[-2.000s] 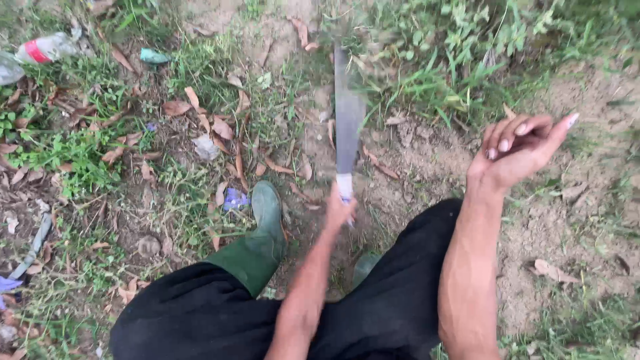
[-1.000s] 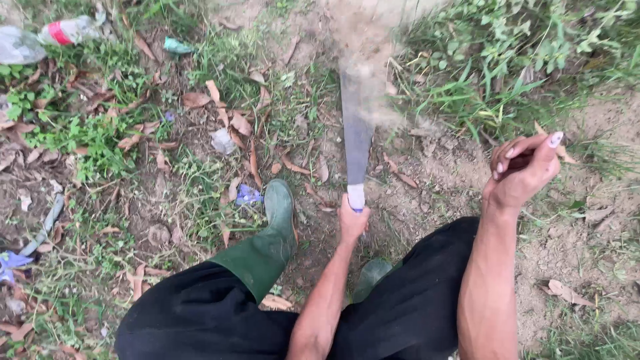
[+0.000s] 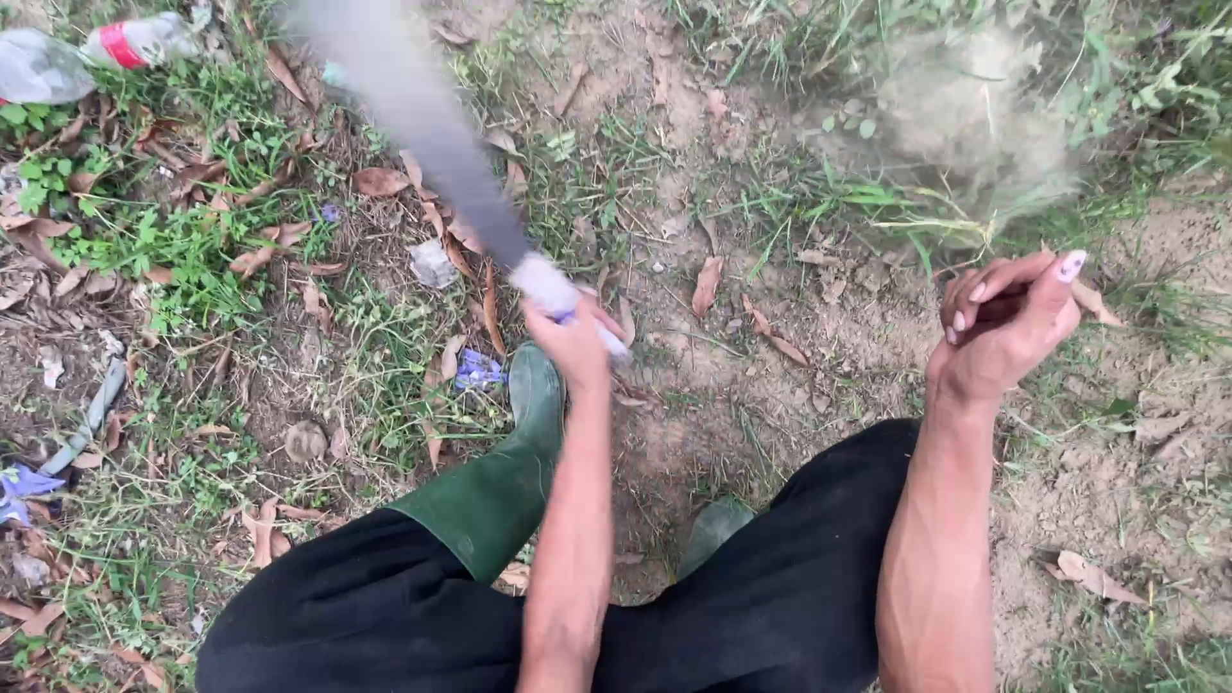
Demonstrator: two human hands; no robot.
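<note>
My left hand (image 3: 573, 337), low in the centre of the head view, is closed around the wrapped handle (image 3: 553, 289) of a machete. The handle has a pale wrapping with a blue patch. The broad grey blade (image 3: 452, 164) points up and to the left, blurred, and its tip is beyond the top edge. My right hand (image 3: 1006, 318) is raised at the right above bare soil, its fingers curled in and its thumb against them, holding nothing.
Green rubber boots (image 3: 481, 496) stand on soil with grass and dry leaves. Plastic bottles (image 3: 43, 67) lie at the upper left, near scraps of litter (image 3: 433, 265). A bluish strip (image 3: 91, 414) lies at the left. Dust or loose soil (image 3: 991, 115) blurs over grass (image 3: 857, 197) at the upper right.
The machete in my left hand has swung from pointing nearly straight ahead to up and left. The dusty blur, earlier by the blade's tip, now shows farther right. My right hand stays raised.
</note>
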